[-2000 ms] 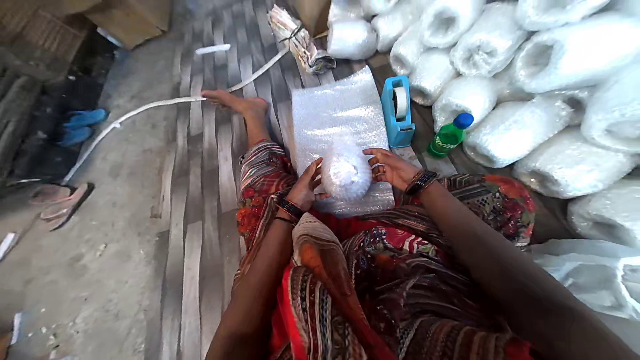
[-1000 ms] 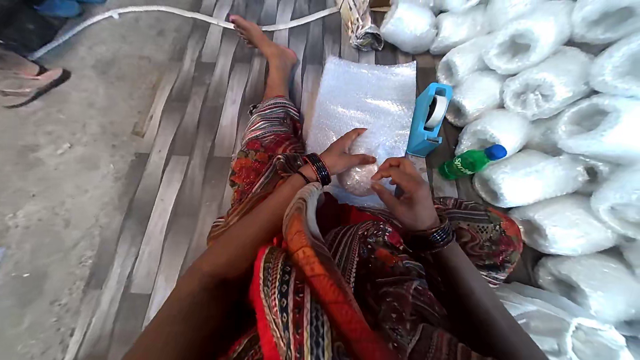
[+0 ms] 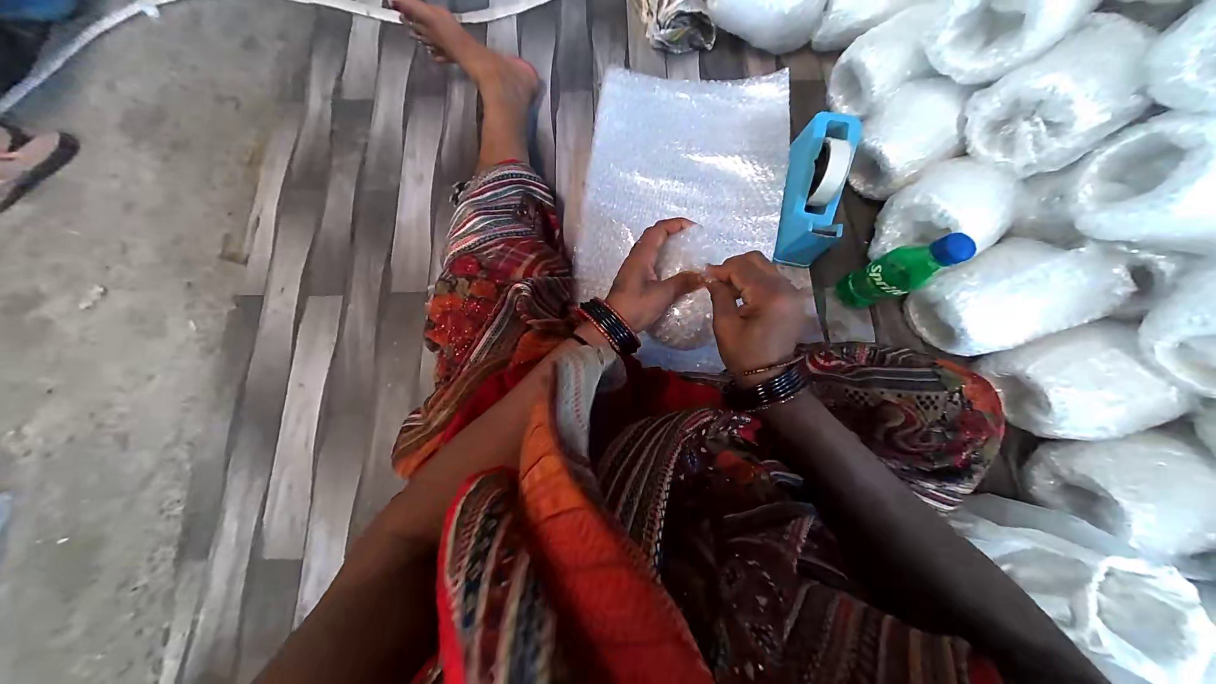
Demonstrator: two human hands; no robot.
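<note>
A rounded bundle of bubble wrap [image 3: 682, 321] stands on a flat sheet of bubble wrap [image 3: 689, 142] between my legs. My left hand [image 3: 651, 275] rests on the bundle's left and top, fingers spread around it, thumb pointing right. Over its right side is my right hand [image 3: 755, 309], thumb and forefinger pinched together close to the left thumb's tip; whether something small is between them cannot be told. The bundle's contents are hidden. Right of the sheet's upper part sits a blue tape dispenser [image 3: 807, 223] with a roll of whitish tape [image 3: 831, 173].
A green Sprite bottle [image 3: 893, 275] with a blue cap lies right of the dispenser. Many bubble-wrapped rolls [image 3: 1031, 294] are heaped along the right. A clear plastic bag [image 3: 1092, 570] is at lower right. A pale hose or cable [image 3: 361, 8] crosses the top; a sandal [image 3: 33, 161] lies far left.
Two seconds ago my hands flanked the bundle, one on each side. Since then both have come together over its top, and my right thumb and forefinger have closed into a pinch. The view has shifted closer.
</note>
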